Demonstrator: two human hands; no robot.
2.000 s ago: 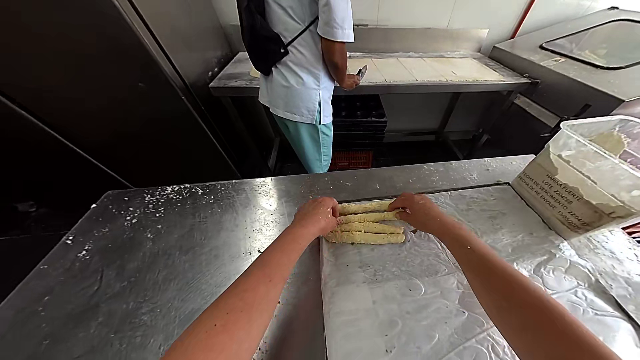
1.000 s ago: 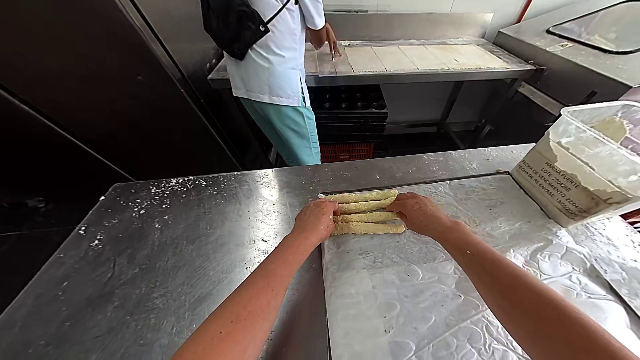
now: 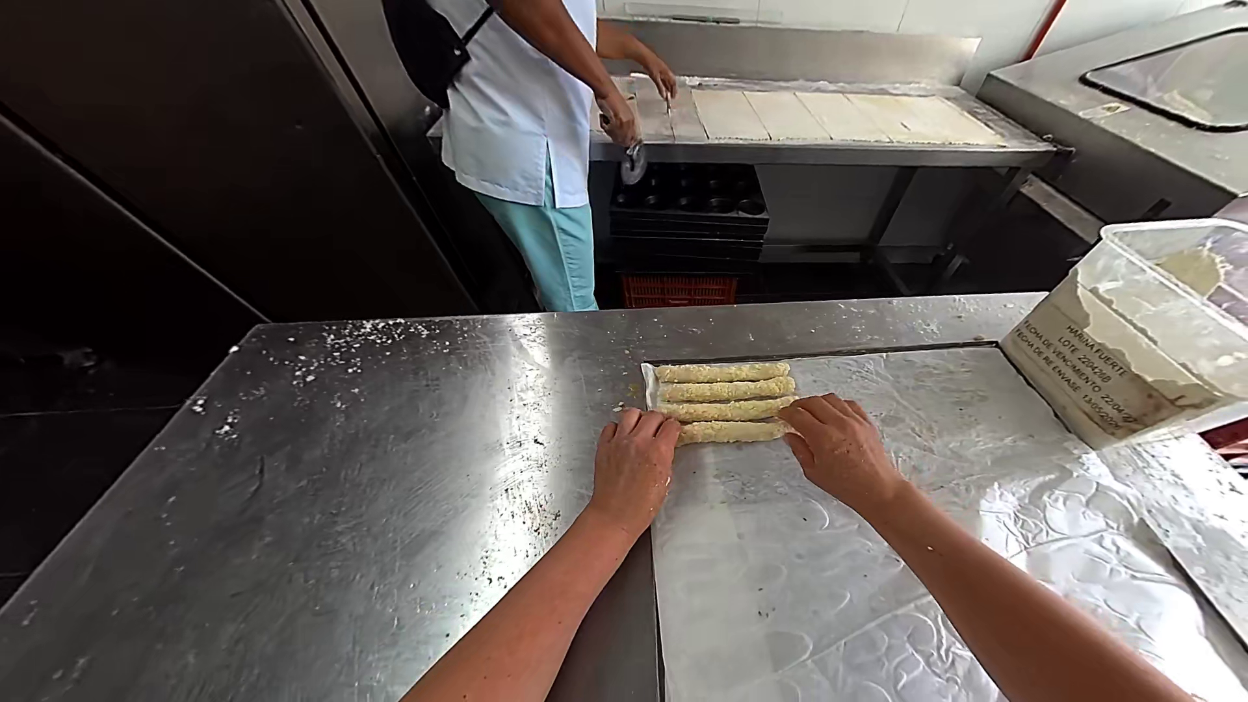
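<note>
Several pale yellow dough sticks with a crumbly coating lie side by side on a paper-lined tray (image 3: 741, 575), near its far left corner. My left hand (image 3: 636, 463) has its fingertips on the left end of the nearest dough stick (image 3: 731, 432). At the right end of that stick are the fingertips of my right hand (image 3: 837, 444). The farthest dough stick (image 3: 721, 372) lies by the tray's far edge, parallel to the others.
The steel table (image 3: 390, 507) carries scattered flour at its far left. A clear plastic tub (image 3: 1121, 351) with writing stands at the right. Across the aisle a co-worker (image 3: 526, 107) holds a wheel cutter (image 3: 634, 164) beside sheeted dough (image 3: 829, 115) on another bench.
The dough sticks now lie more evenly spaced, and my hands are at the nearest one. The co-worker's hands have shifted, and the wheel cutter now hangs at the bench's front edge.
</note>
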